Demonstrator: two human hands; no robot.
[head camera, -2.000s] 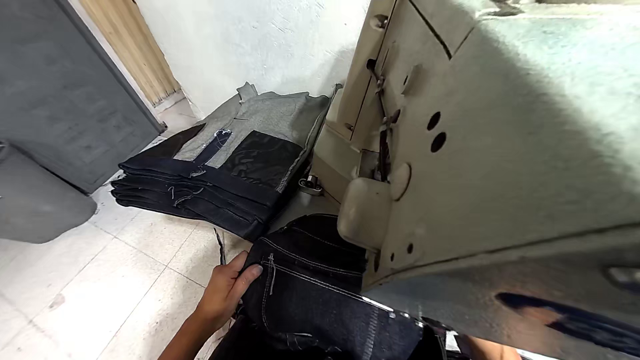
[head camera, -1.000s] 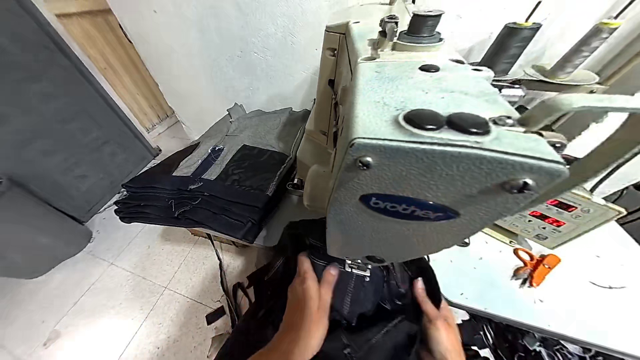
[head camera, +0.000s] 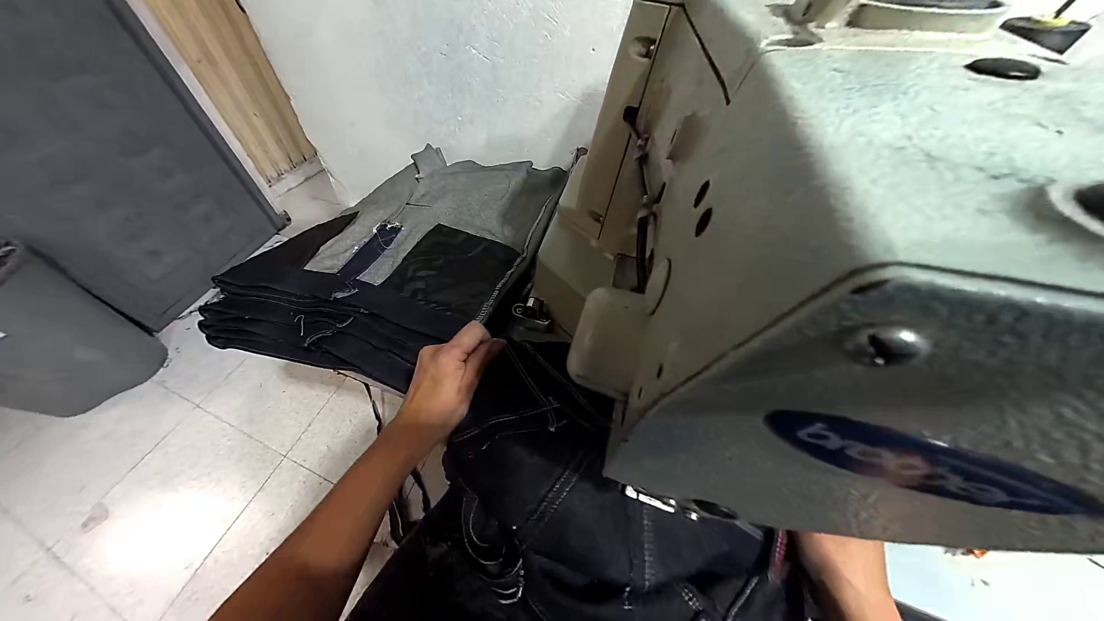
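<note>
My left hand (head camera: 450, 375) pinches the upper left edge of a dark denim garment (head camera: 569, 509) with pale stitching, just left of the sewing machine head. The Brother industrial sewing machine (head camera: 776, 345) fills the right side and overhangs the garment. A metal presser foot (head camera: 651, 498) shows below its front edge, over the denim. Of my right hand, only the wrist and forearm (head camera: 849, 569) show at the garment's right side; the machine head hides the fingers, so its hold cannot be told.
A folded stack of dark denim pieces (head camera: 414, 285) lies behind my left hand, beside the wall. At the left stand a grey bin (head camera: 69, 336) and a grey door (head camera: 112, 138) on the tiled floor. A white tabletop (head camera: 1009, 582) shows at lower right.
My left hand has moved from the garment near the presser foot to its upper left edge. My right hand's fingers have gone behind the machine head. The view has swung closer to the machine.
</note>
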